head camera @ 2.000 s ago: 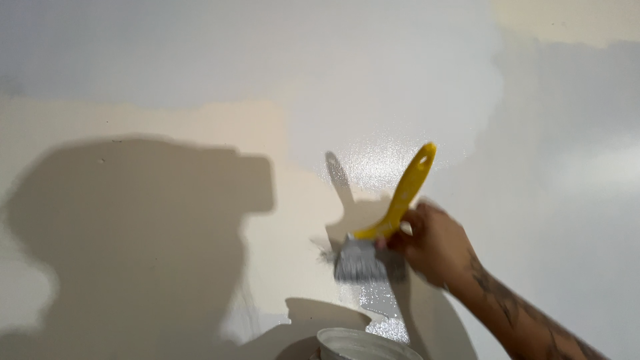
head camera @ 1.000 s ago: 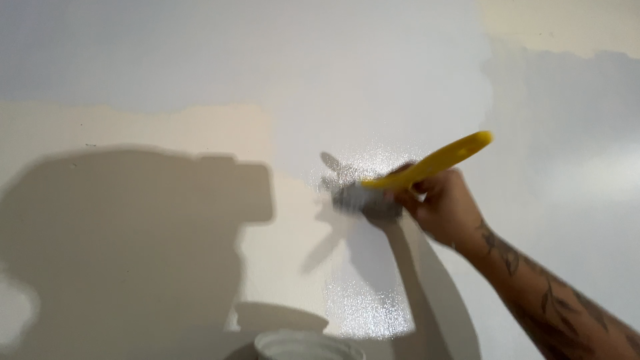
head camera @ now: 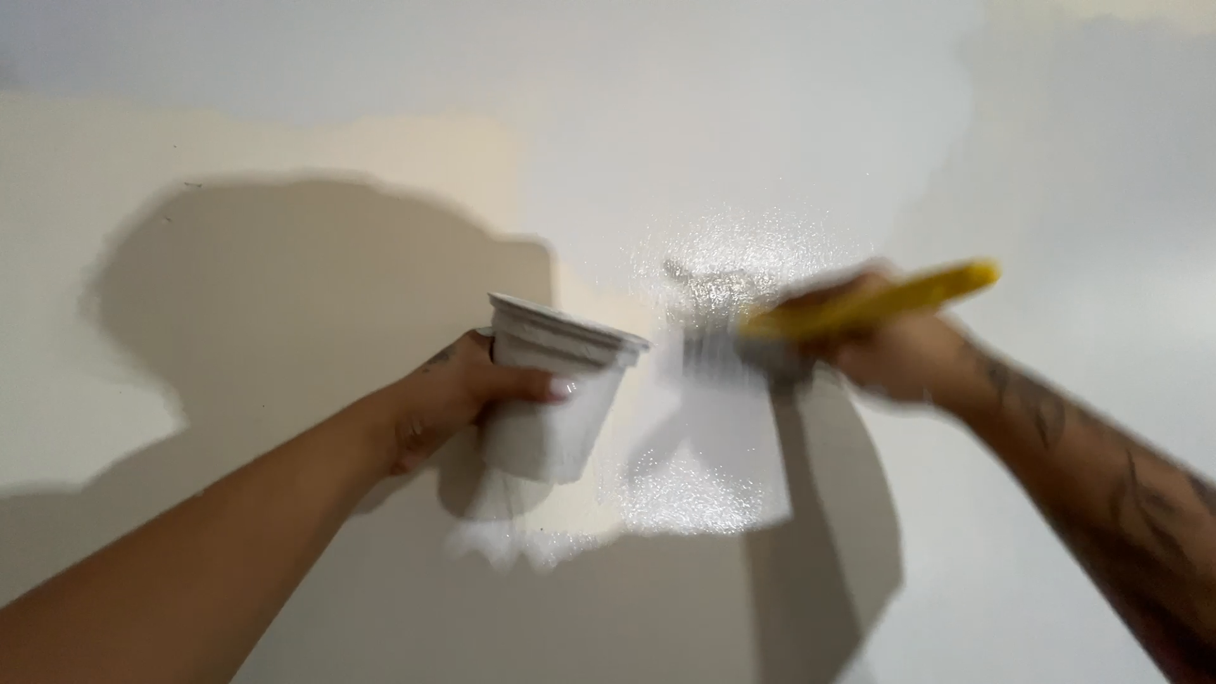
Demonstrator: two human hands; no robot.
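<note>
My right hand grips a paintbrush by its yellow handle. The brush is blurred; its bristles point left and lie at the wall, over a glossy wet patch of light paint. Left of the brush, my left hand holds a white plastic paint tub, with the thumb across its front. The tub is slightly tilted, and its inside is hidden from this view. A narrow gap separates the tub's rim from the bristles.
The wall fills the view, with pale grey painted areas beside a cream area. A large shadow of a head falls on the left, and arm shadows lie below the hands. Wet paint glistens above the bristles.
My left hand has come into view with the tub, which showed only its top at the bottom edge before. The glossy patch beneath the brush is wider than two seconds ago.
</note>
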